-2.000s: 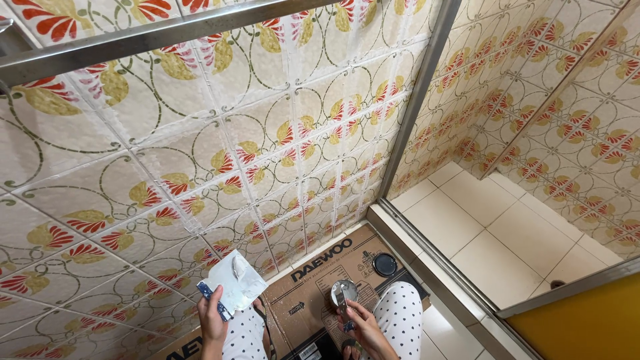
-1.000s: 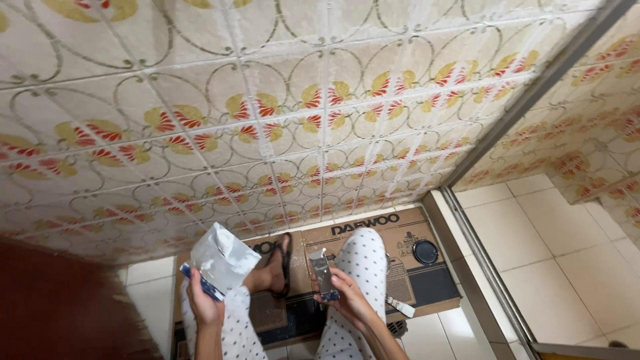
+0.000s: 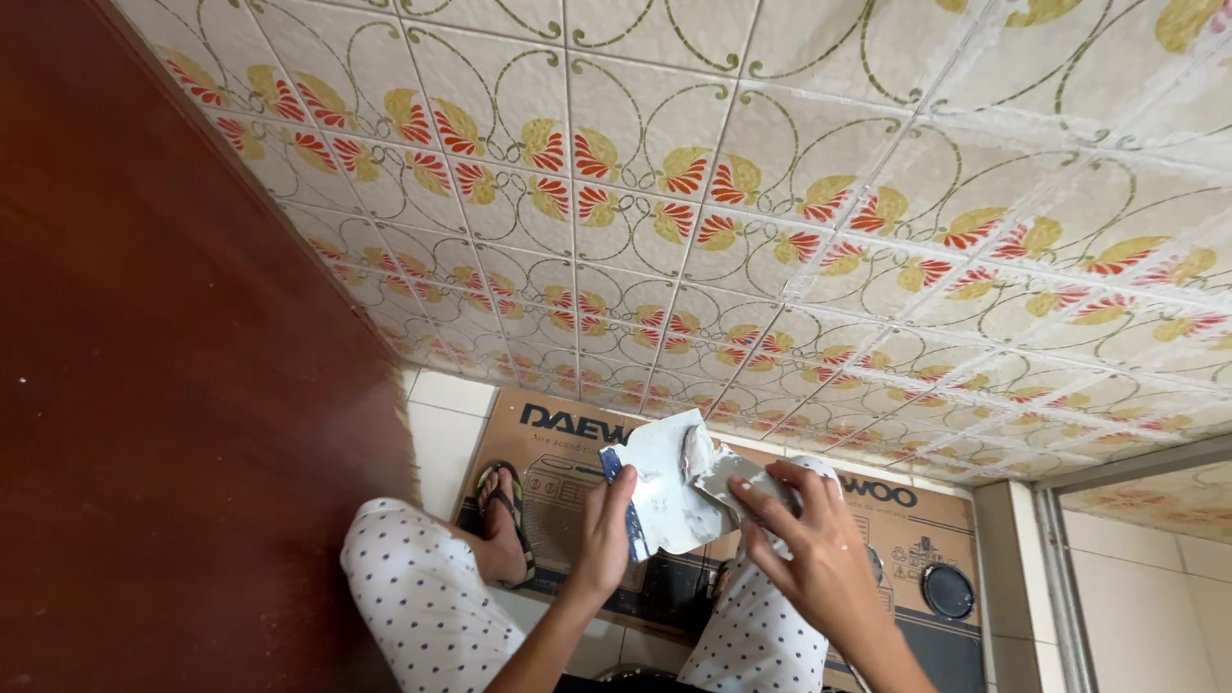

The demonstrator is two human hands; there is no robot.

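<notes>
My left hand (image 3: 608, 525) holds a wide putty knife with a blue edge (image 3: 626, 505), its broad pale blade (image 3: 664, 481) tilted up and smeared with white paste. A lump of white paste (image 3: 697, 450) sits near the blade's upper right edge. In my right hand (image 3: 804, 529) is a smaller flat scraper (image 3: 741, 486), my fingers pressed on its face; its tip with paste on it meets the lump on the wide blade. The tiled wall (image 3: 635, 231) rises in front, with white smears along joints at the right.
A flattened cardboard box (image 3: 568, 481) lies on the floor under my feet. A round black lid (image 3: 948, 591) rests on its right part. A reddish-brown wooden panel (image 3: 192, 404) stands at the left, and a metal frame (image 3: 1066, 587) with a raised ledge at the right.
My hands have come together; the small scraper, apart from the wide blade before, now touches it. The view has swung left, showing more of the brown panel.
</notes>
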